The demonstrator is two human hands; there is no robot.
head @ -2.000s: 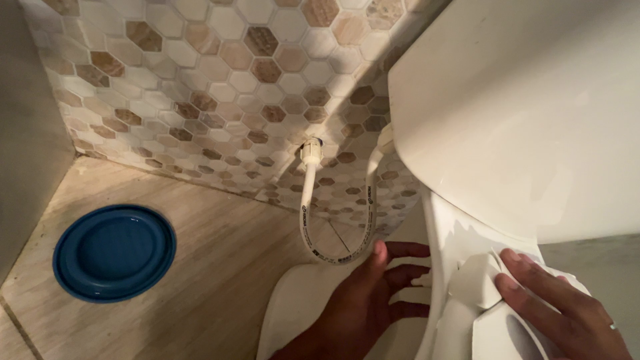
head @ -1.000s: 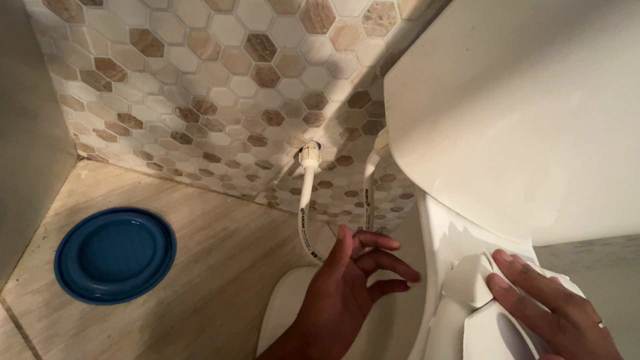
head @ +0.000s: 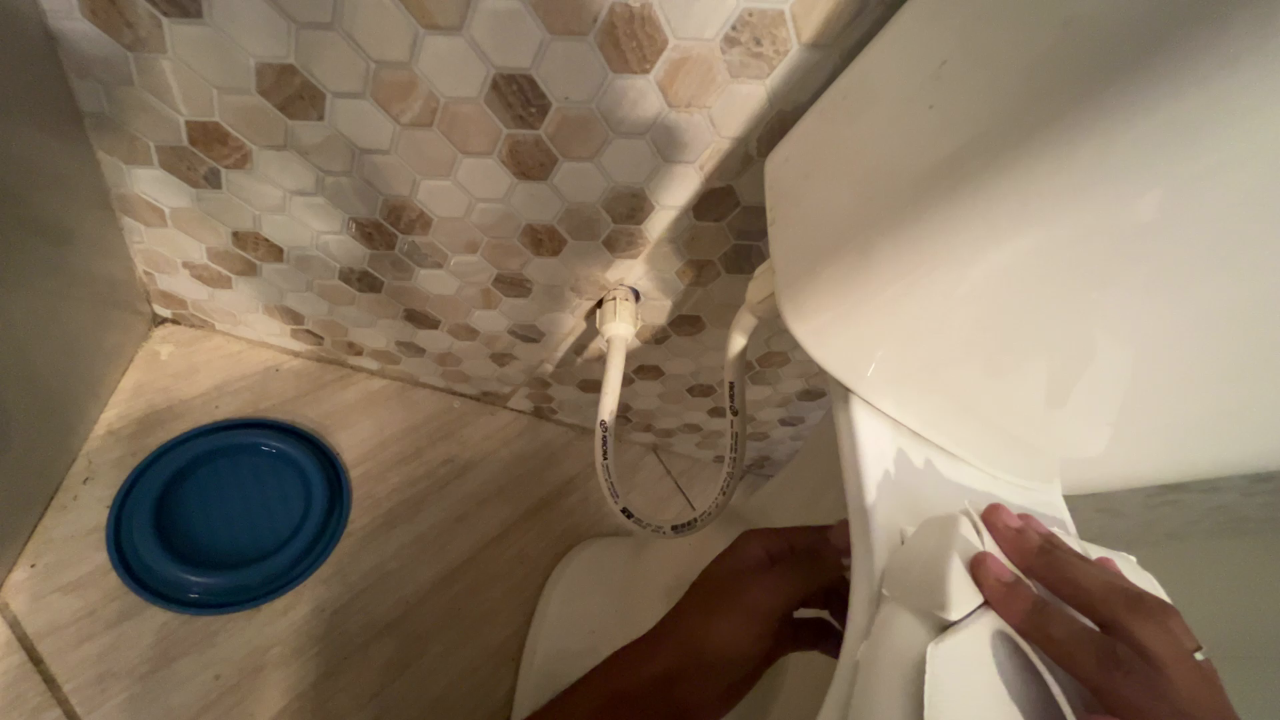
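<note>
My left hand (head: pixel 765 590) reaches to the underside of the white toilet bowl's rear rim (head: pixel 865 520), its fingertips hidden behind the edge. My right hand (head: pixel 1090 610) rests with spread fingers on a white plastic seat hinge piece (head: pixel 935 565) on top of the bowl, just in front of the toilet tank (head: pixel 1000 250). Its thumb is not visible, so a grip cannot be made out. Above my left hand, a white flexible water supply hose (head: pixel 606 440) hangs in a U from a wall fitting (head: pixel 620 312) to the tank's underside.
A round blue plastic dish (head: pixel 230 515) lies on the wood-look tile floor (head: pixel 400 480) at the left. Behind it rises a wall of hexagonal mosaic tiles (head: pixel 450 130). A grey wall (head: pixel 60 230) borders the left side. The toilet's base (head: pixel 590 600) spreads under my left forearm.
My left hand was apart from the bowl a second ago, below the hose; now its fingers are behind the bowl's edge. My right hand has stayed at the hinge piece.
</note>
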